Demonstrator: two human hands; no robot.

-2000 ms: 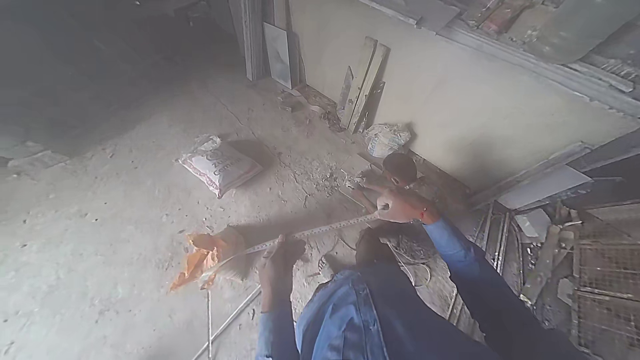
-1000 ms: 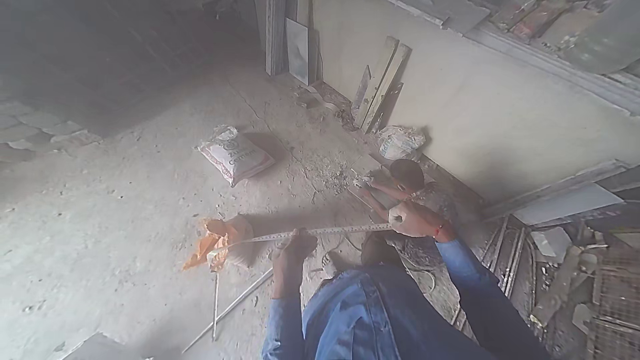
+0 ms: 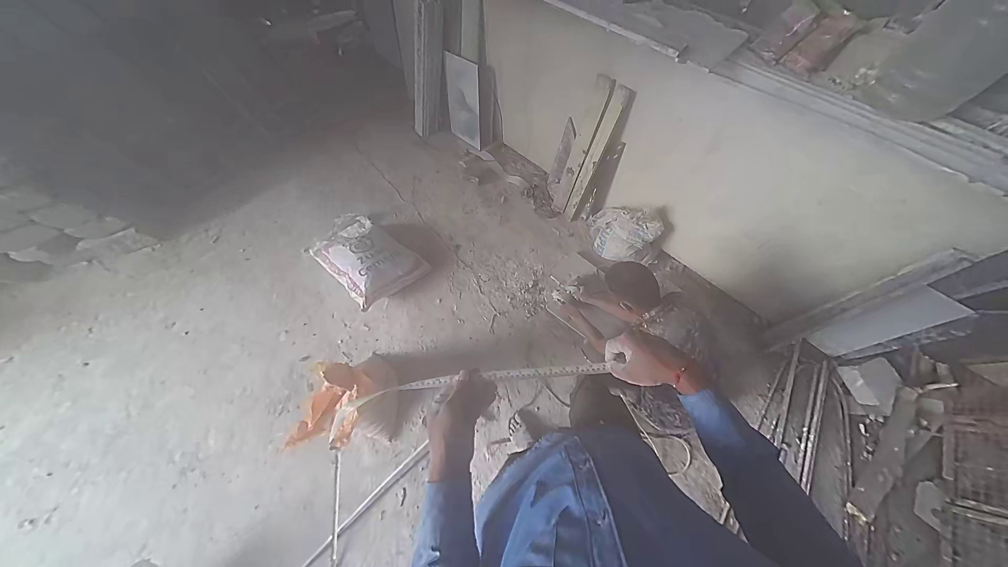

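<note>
A measuring tape's blade (image 3: 543,372) is stretched between my two hands above the floor. My right hand (image 3: 639,358), with a red band at its wrist, grips the blade at its right end. My left hand (image 3: 461,394) is closed around it farther left. Beyond that hand the blade runs on, curving down over an orange plastic bag (image 3: 335,398). That bag lies against a pale sack (image 3: 376,398) on the floor. Just past my right hand another person (image 3: 630,287) sits or crouches low, arms reaching to the left.
A filled cement sack (image 3: 370,264) lies on the concrete floor. Wooden planks (image 3: 594,150) and a white sack (image 3: 628,234) are by the low wall (image 3: 709,165). Metal rods (image 3: 803,417) and scrap pieces (image 3: 890,441) lie at right; a thin pipe (image 3: 370,500) crosses the floor at lower left.
From two seconds ago to now, the tape blade between my hands has become more level. My hands still hold it apart. The view has shifted slightly.
</note>
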